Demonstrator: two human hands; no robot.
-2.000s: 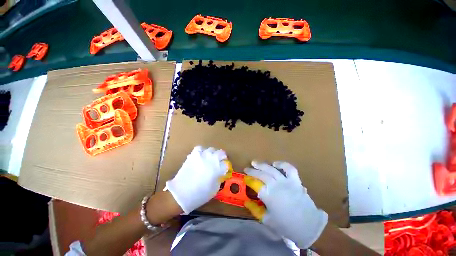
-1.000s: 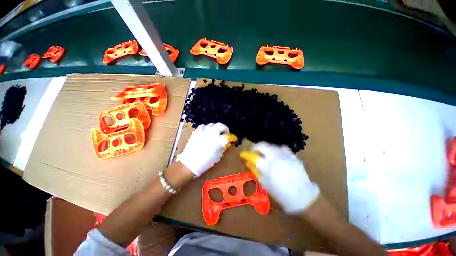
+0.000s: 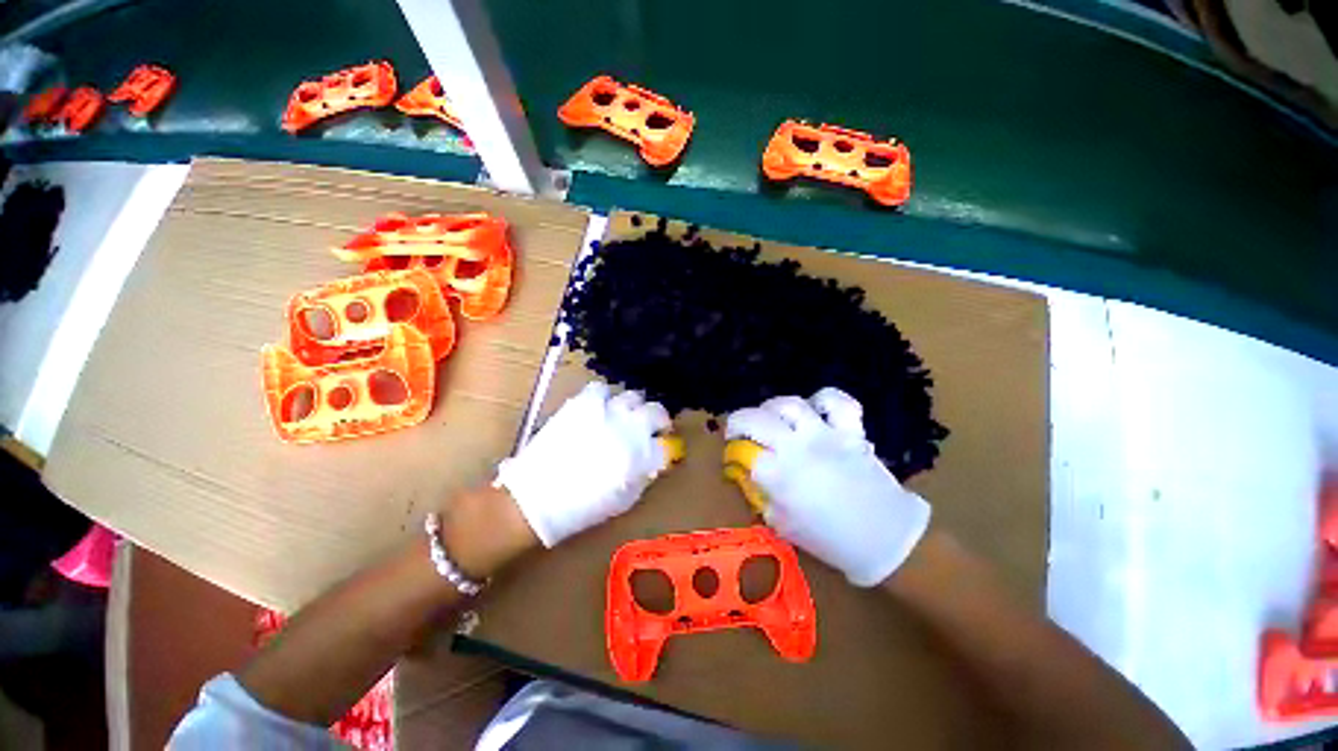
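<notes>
An orange controller shell (image 3: pixel 710 593) lies on the cardboard work mat (image 3: pixel 986 396) just below my hands, its horns toward me. A black pile of pads (image 3: pixel 741 323) spreads over the far part of the mat. My left hand (image 3: pixel 591 464), in a white glove with yellow fingertips, is at the pile's near edge with its fingers curled. My right hand (image 3: pixel 826 484), gloved the same way, is close to its right, also at the pile's near edge. The hands are apart, and neither touches the shell. Whether a pad is between the fingertips cannot be told.
Loose orange shells (image 3: pixel 352 393) lie overlapping on the cardboard side sheet (image 3: pixel 191 396). Spaced shells lie on the green conveyor belt (image 3: pixel 998 132) beyond a white post (image 3: pixel 467 91). More shells (image 3: pixel 1306 668) stand at the right edge. A carton (image 3: pixel 191 646) is below left.
Two seconds ago both hands held the shell. They let go of it and moved out to the pile. In the last second my right hand has drawn slightly nearer the pile's edge.
</notes>
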